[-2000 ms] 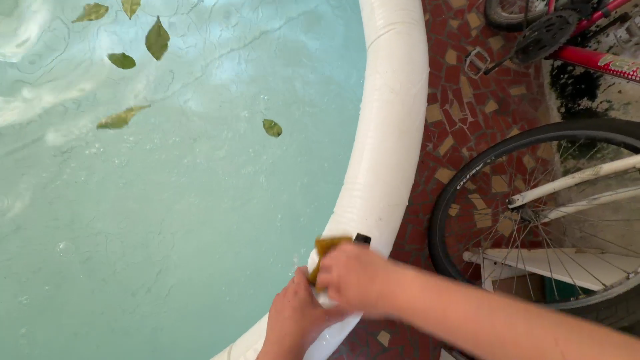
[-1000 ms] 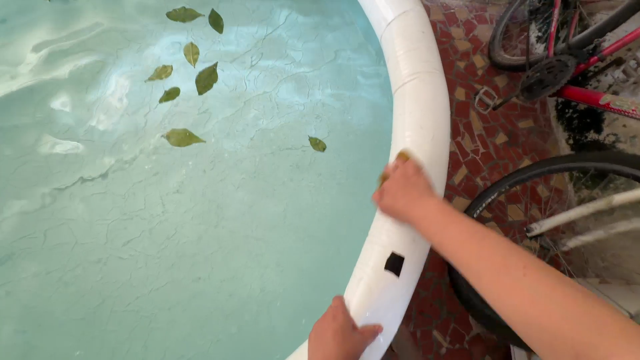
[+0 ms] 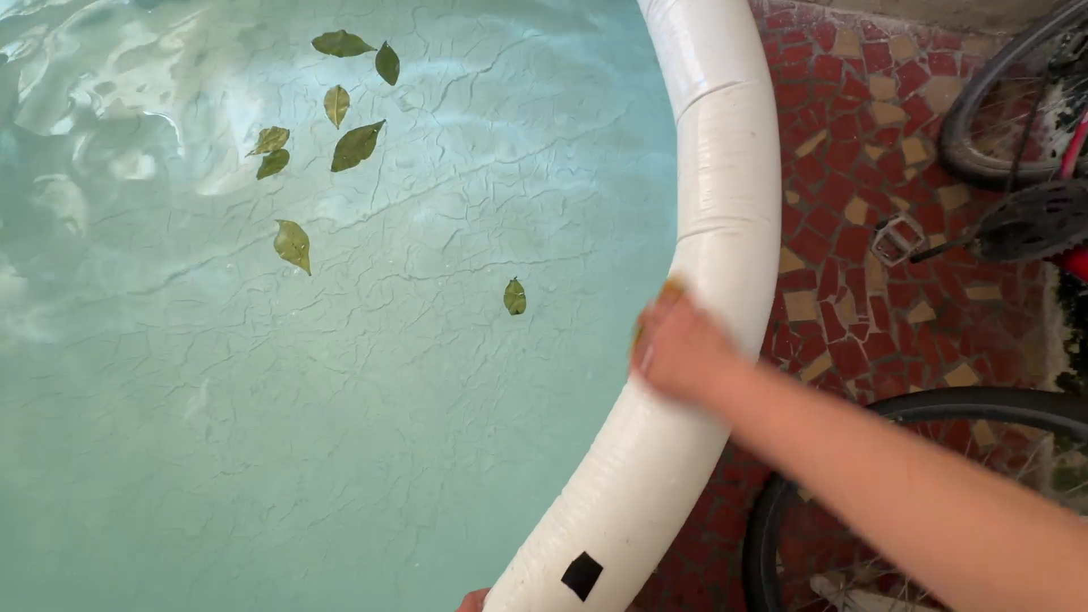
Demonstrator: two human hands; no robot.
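Note:
My right hand [image 3: 684,348] is closed on a yellowish cloth or sponge [image 3: 639,336], of which only blurred edges show, and presses it on the inner side of the white inflatable pool rim [image 3: 731,161]. Only a bit of my left hand [image 3: 473,600] shows, at the bottom edge against the rim's inner side; its fingers are hidden. A black square patch [image 3: 582,576] sits on the rim near it. Beside the rim lies pale blue-green pool water [image 3: 382,408], with several green leaves [image 3: 358,146] in it and one lone leaf [image 3: 515,297] nearer my right hand.
Right of the pool is a floor of broken red and tan tiles [image 3: 841,212]. A bicycle pedal [image 3: 898,239] and a dark tyre [image 3: 960,127] stand at the upper right. Another bicycle wheel [image 3: 765,518] lies below my right forearm, close to the rim.
My hands were together at the rim two seconds ago and are now apart. My right hand has moved up along the rim with the yellowish piece; my left hand is now mostly out of view.

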